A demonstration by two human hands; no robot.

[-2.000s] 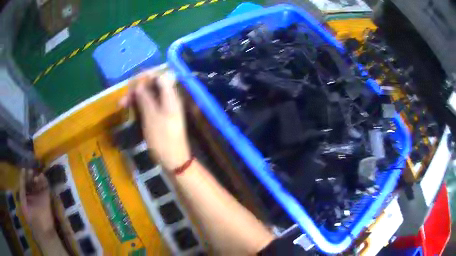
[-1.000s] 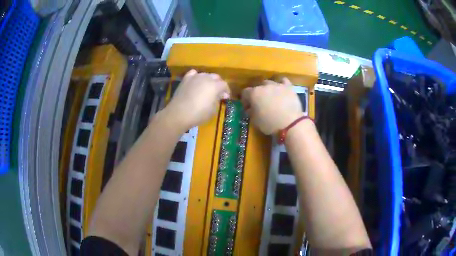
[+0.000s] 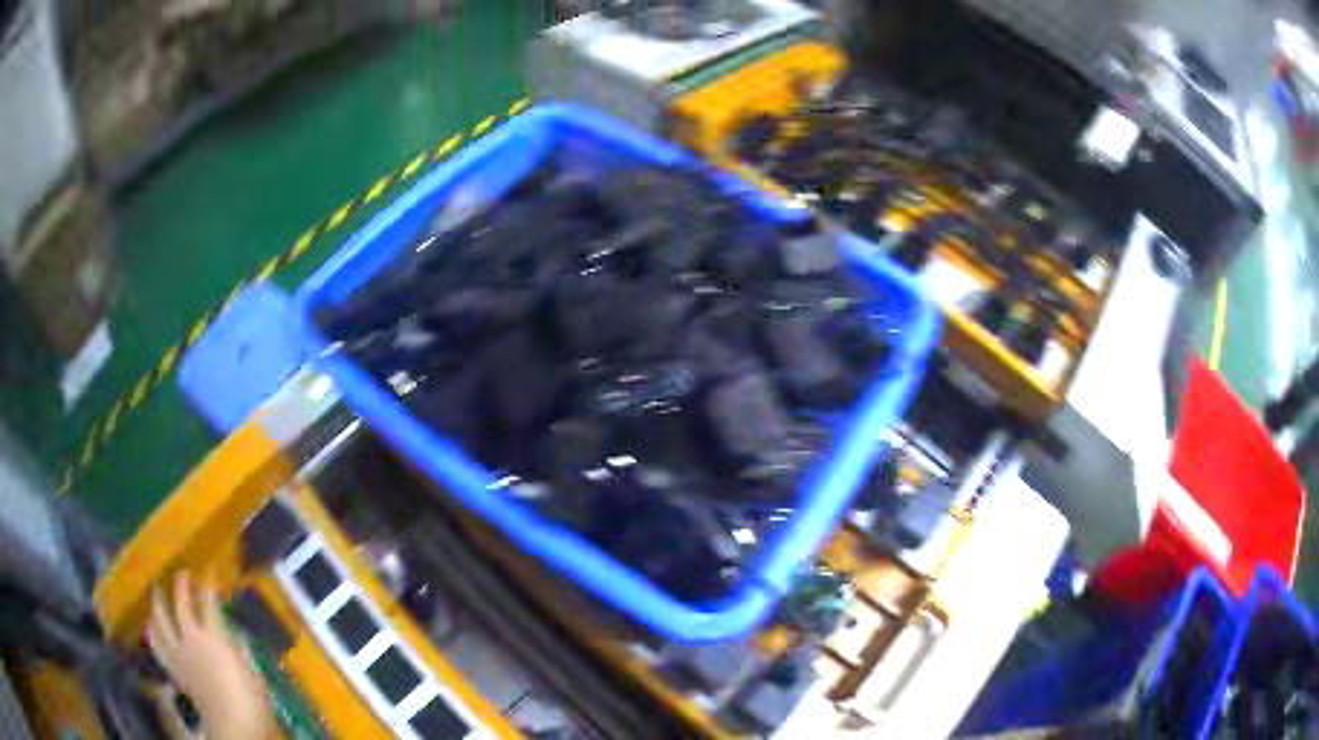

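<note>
My left hand (image 3: 207, 658) is at the lower left, blurred, with its fingers apart on the inner side of the orange tray's end block (image 3: 195, 528). I see nothing in it. No right hand shows. Part of a green connector board (image 3: 275, 651) lies right of the hand. A white strip with flat black socket squares (image 3: 379, 654) runs down the tray. A blue basket (image 3: 543, 542) heaped with black adapters (image 3: 579, 318) stands right of the tray.
A blue stool (image 3: 239, 354) stands beyond the tray end, near the striped floor line. Another orange tray (image 3: 998, 362) with many black adapters and cords lies beyond the basket. A red bin (image 3: 1237, 470) and blue baskets (image 3: 1193, 651) are at the right.
The view has swung right, so the basket is now central and the tray lower left. My right hand, over the tray one second ago, has left the picture. My left hand stays at the tray's end.
</note>
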